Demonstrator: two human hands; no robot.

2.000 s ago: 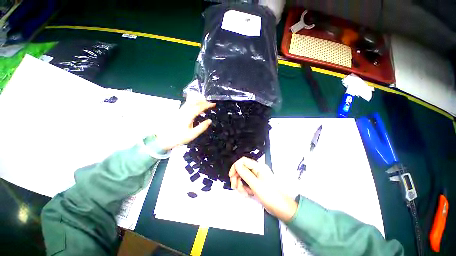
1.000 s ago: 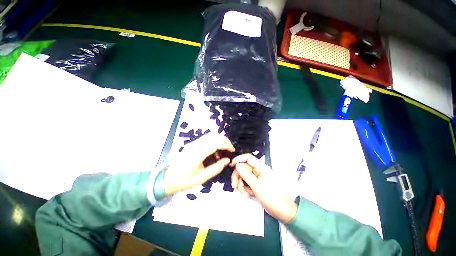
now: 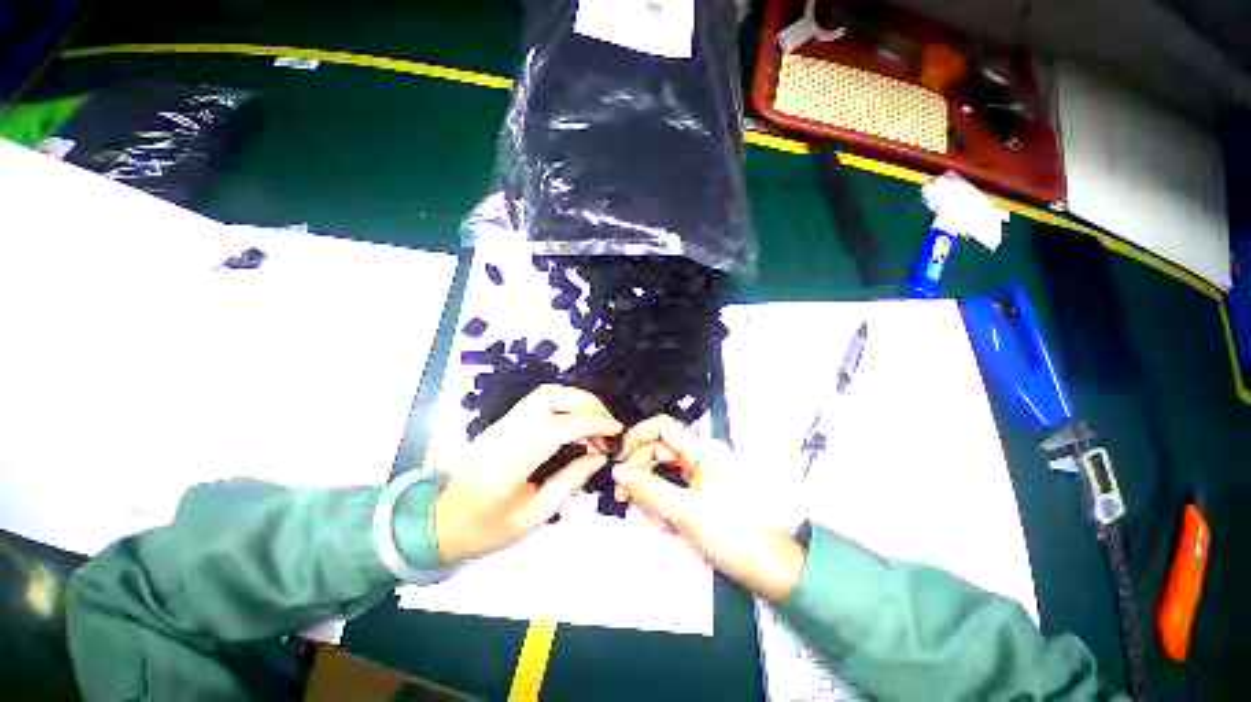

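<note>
A loose pile of small black parts [image 3: 638, 336] lies on a white paper sheet [image 3: 604, 590] in front of a large clear bag full of black parts [image 3: 617, 137]. My left hand [image 3: 528, 466] is over the lower left of the pile, with a small black part [image 3: 612, 446] between its thumb and fingers. My right hand [image 3: 686, 494] meets it from the right, its fingertips at the same part. The fingers partly hide the part, and the hands cover the lower pile. A few black pieces [image 3: 247, 258] lie apart on the left sheet [image 3: 206, 370].
A pen [image 3: 852, 359] lies on the right sheet [image 3: 906, 480]. Right of it are a blue item [image 3: 1015, 357], a calliper [image 3: 1102, 480] and an orange-handled tool [image 3: 1183, 583]. A red-brown tray [image 3: 1036, 172] and a small blue bottle [image 3: 932, 261] are at the upper right. A black bag [image 3: 165, 135] is upper left.
My left hand came from the pile's upper left down to my right hand. Some black parts are spread toward the pile's left. The whole view has since shifted slightly.
</note>
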